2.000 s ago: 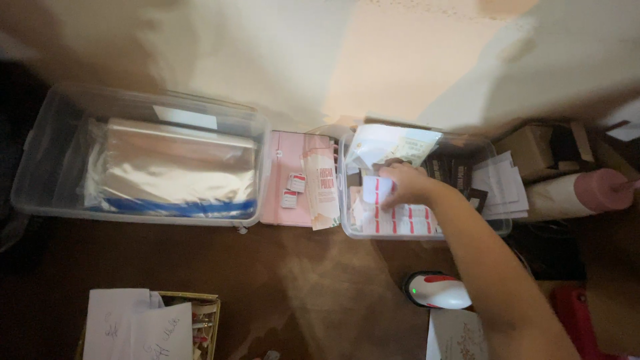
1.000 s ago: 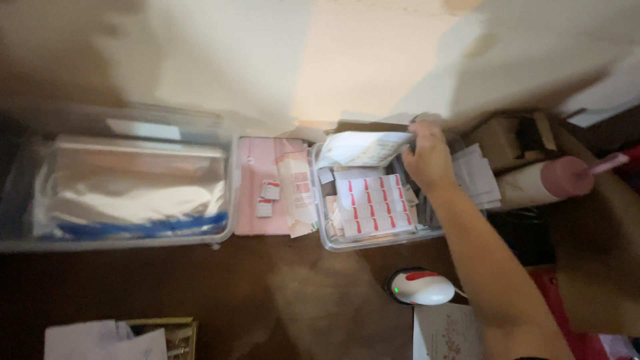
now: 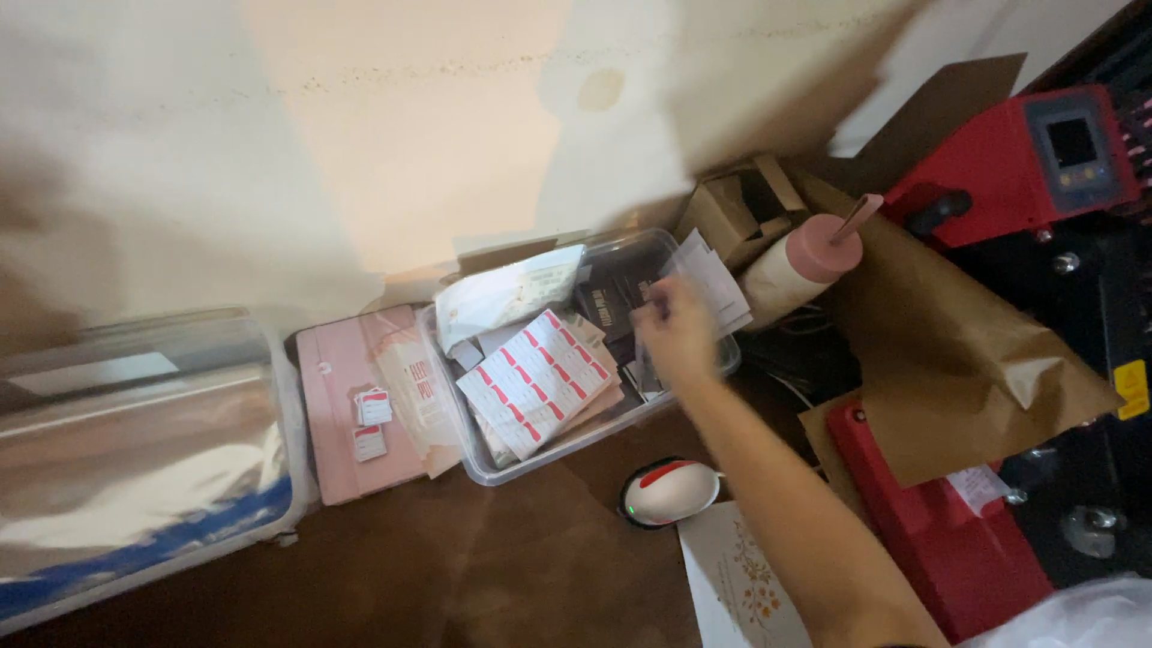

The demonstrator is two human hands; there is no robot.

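My right hand (image 3: pixel 679 333), blurred by motion, is over the right end of a clear plastic bin (image 3: pixel 504 472), beside dark printed packets (image 3: pixel 607 310). Its fingers are bent; whether they hold anything cannot be told. Left of the hand, a sheet of white labels with red marks (image 3: pixel 535 382) lies at an angle on other papers in the bin. A white printed packet (image 3: pixel 508 297) leans at the bin's back edge. Folded white papers (image 3: pixel 711 283) rest at the right edge, next to the hand. My left hand is out of view.
Left stand a pink folder (image 3: pixel 337 414) with small labels (image 3: pixel 372 407) and a bin of clear plastic bags (image 3: pixel 292 450). A white-and-red handheld device (image 3: pixel 670 492) lies in front. Right are a pink-lidded bottle (image 3: pixel 783 279), a cardboard box (image 3: pixel 733 211), brown paper (image 3: pixel 954 360) and a red machine (image 3: pixel 999 171).
My right hand has moved from the label sheet toward the dark packets at the bin's right end. The sheet lies more tilted than a second ago. The view has swung right.
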